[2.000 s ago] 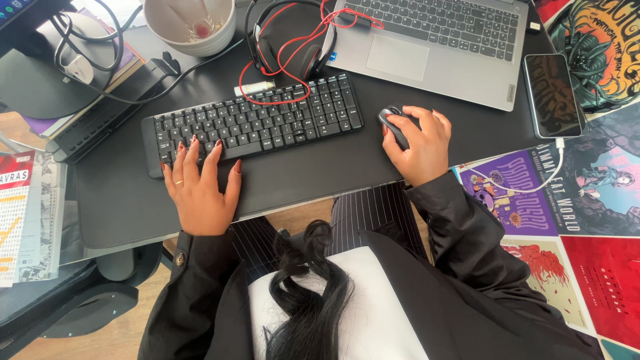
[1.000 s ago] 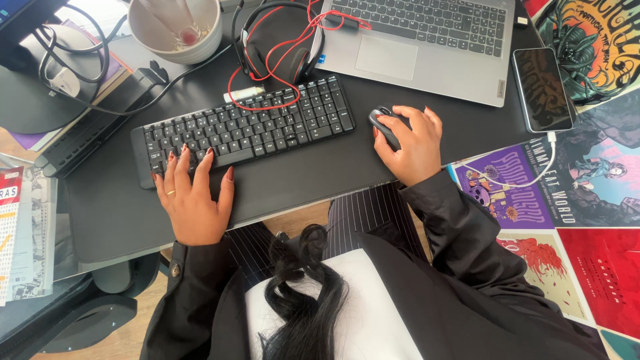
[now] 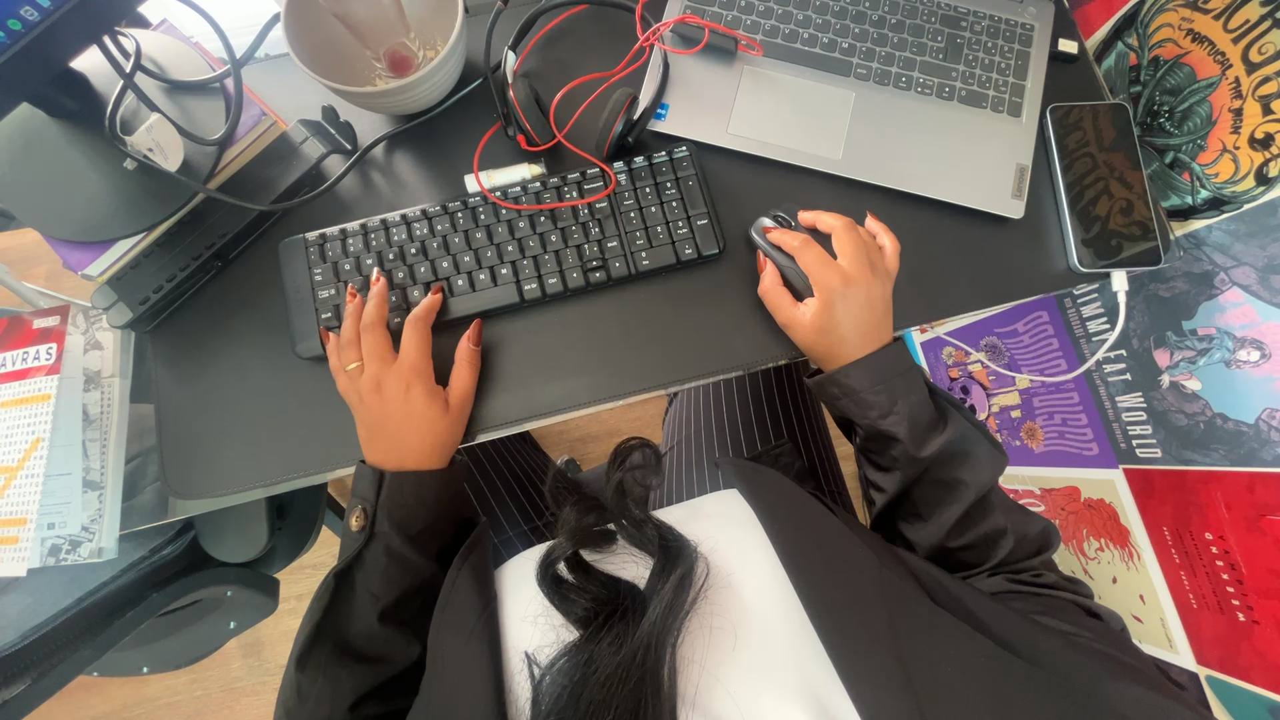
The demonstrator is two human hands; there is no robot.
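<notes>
My left hand (image 3: 400, 390) rests at the lower left of a black keyboard (image 3: 510, 240), its spread fingertips on the keys and its palm over the desk edge. It holds nothing. To the right of the keyboard, my right hand (image 3: 842, 285) is curled over a dark computer mouse (image 3: 785, 262), with fingers on its top and the thumb along its side. A headset (image 3: 530, 110) with a red cable (image 3: 480, 160) lies behind the keyboard, and a loop of that cable crosses the upper keys. A small white tube (image 3: 503, 177) lies against the keyboard's back edge.
Behind the mouse sits an open grey laptop (image 3: 900, 150). A phone (image 3: 1105, 190) with a white charging cable (image 3: 1120, 300) lies at the right, beside posters (image 3: 1190, 380). A white bowl (image 3: 430, 85), a black stand (image 3: 210, 220) and a monitor base (image 3: 60, 150) occupy the back left.
</notes>
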